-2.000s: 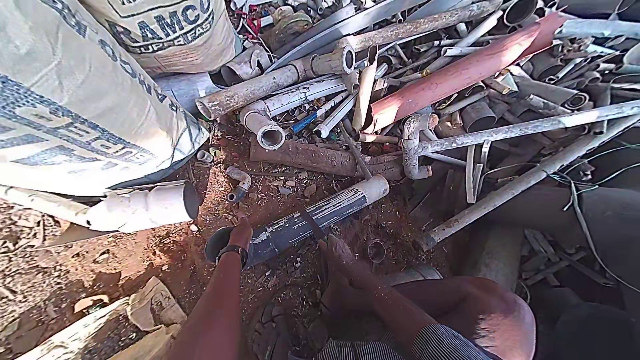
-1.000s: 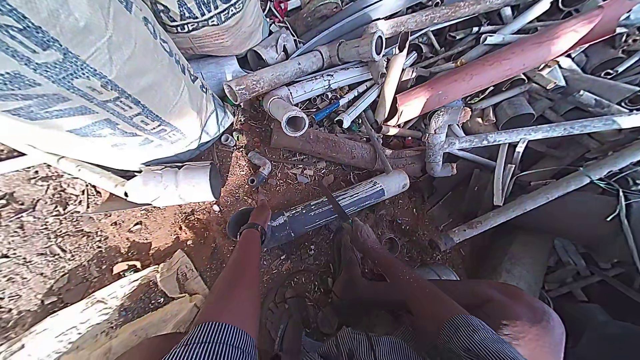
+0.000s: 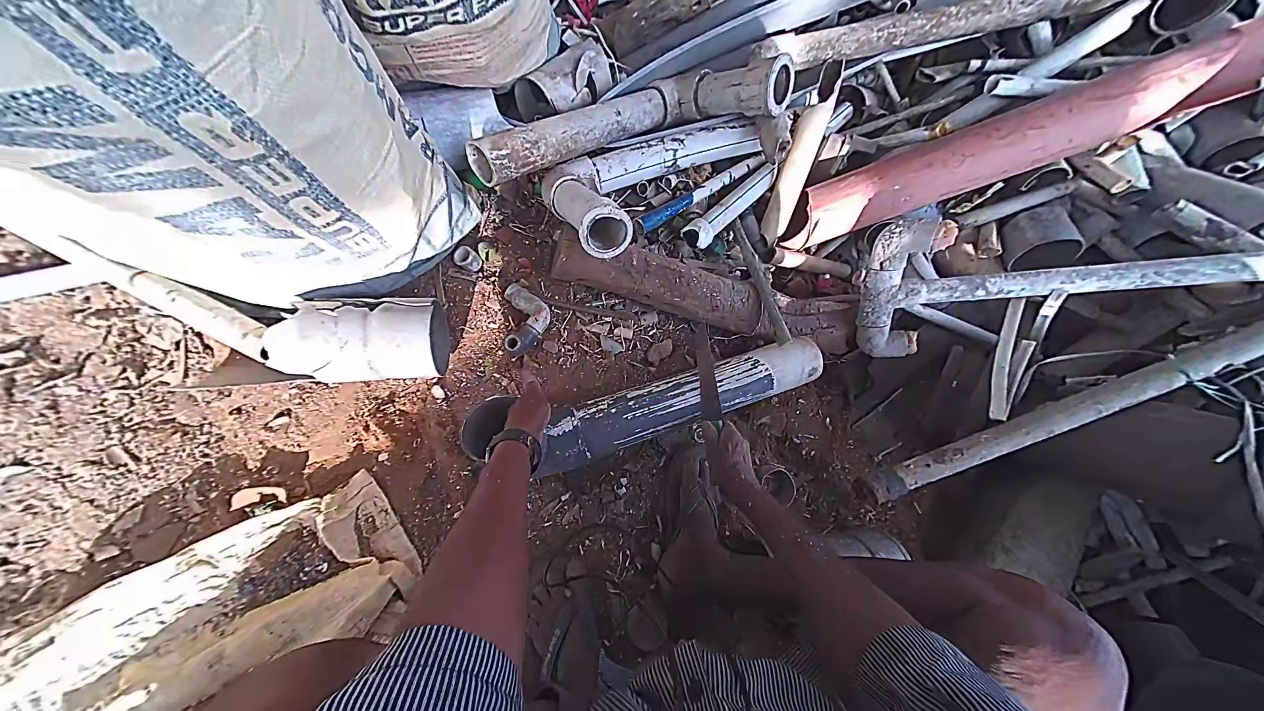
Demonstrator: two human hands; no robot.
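Observation:
A grey plastic pipe point(image 3: 632, 420) with a scraped, whitish upper side lies slantwise on the red soil, its wide socket end at the left. My left hand point(image 3: 529, 413), with a dark band on the wrist, rests on the pipe beside that socket; its fingers are partly hidden. My right hand point(image 3: 729, 456) is closed round the handle of a long, dark, narrow blade point(image 3: 707, 380), which lies across the pipe toward its pale right end. My foot point(image 3: 686, 504) is just below the pipe.
Large woven sacks point(image 3: 227, 148) stand at the upper left. A white pipe piece point(image 3: 360, 341) lies beside them. Old pipes, among them a split reddish one point(image 3: 1027, 138), are heaped behind and to the right. A small elbow fitting point(image 3: 528, 318) lies beyond my left hand.
The view has shifted somewhat. The blade in my right hand now points more directly away from me across the pipe than two seconds ago. My left hand stays near the socket end.

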